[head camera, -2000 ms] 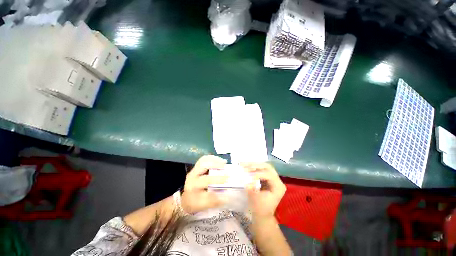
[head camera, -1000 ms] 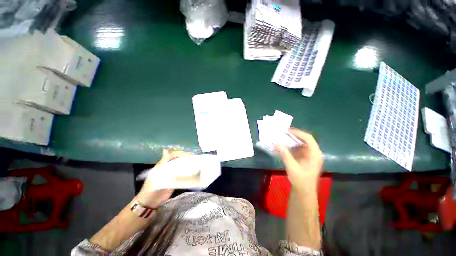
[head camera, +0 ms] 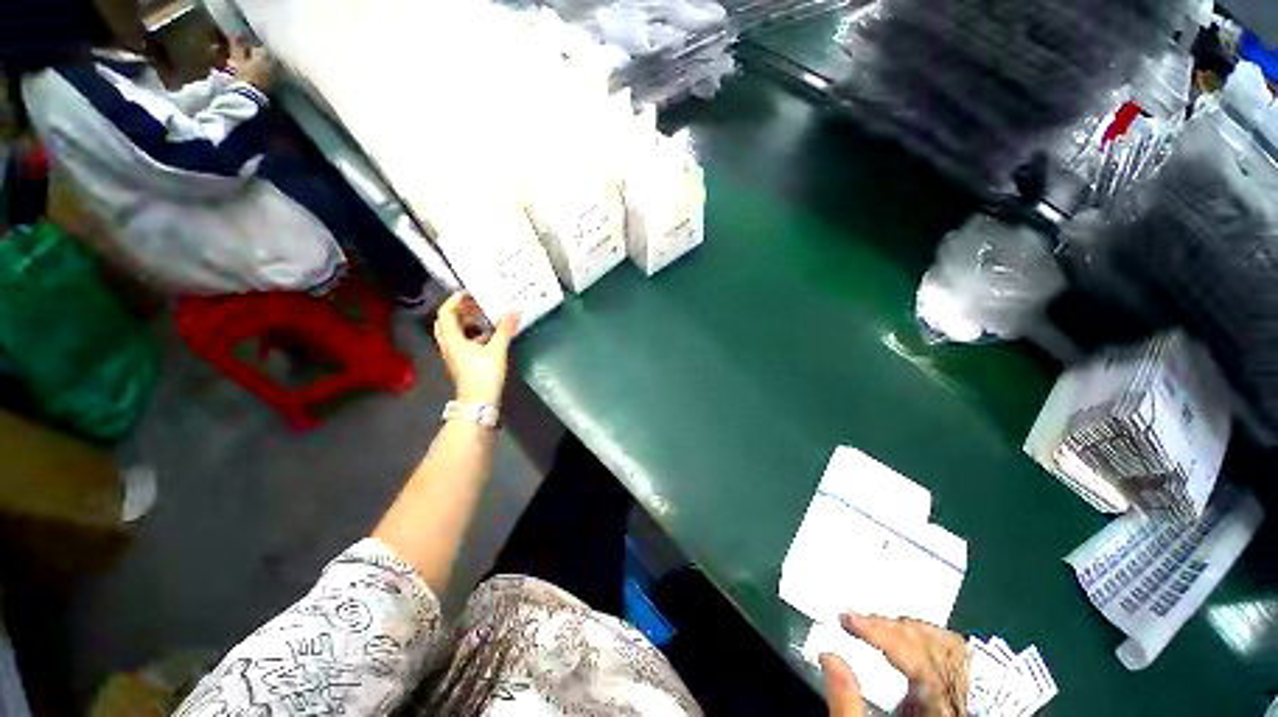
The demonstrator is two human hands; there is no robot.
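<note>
My left hand [head camera: 474, 350] is at the near end of the white product boxes [head camera: 521, 280], fingers and thumb around the bottom corner of the nearest one. My right hand [head camera: 918, 670] is low in the picture, partly cut off, with a small white card [head camera: 872, 678] between thumb and fingers. Two overlapping piles of larger white inserts [head camera: 866, 549] lie just beyond it; a blue line crosses them. A fanned pile of small white cards [head camera: 1012, 678] lies right of the hand, partly hidden by it.
A printed stack [head camera: 1152, 420], a curled label sheet [head camera: 1170, 567] and a clear plastic bag [head camera: 988, 280] lie at right. Grey bagged goods [head camera: 1009, 91] line the back. At left are a seated person [head camera: 168, 182], a red stool [head camera: 287, 357] and a green sack [head camera: 77, 329].
The view has swung left. My left hand has moved from the lap edge to the box row, and the open box it held is no longer over the lap. My right hand moved towards the inserts.
</note>
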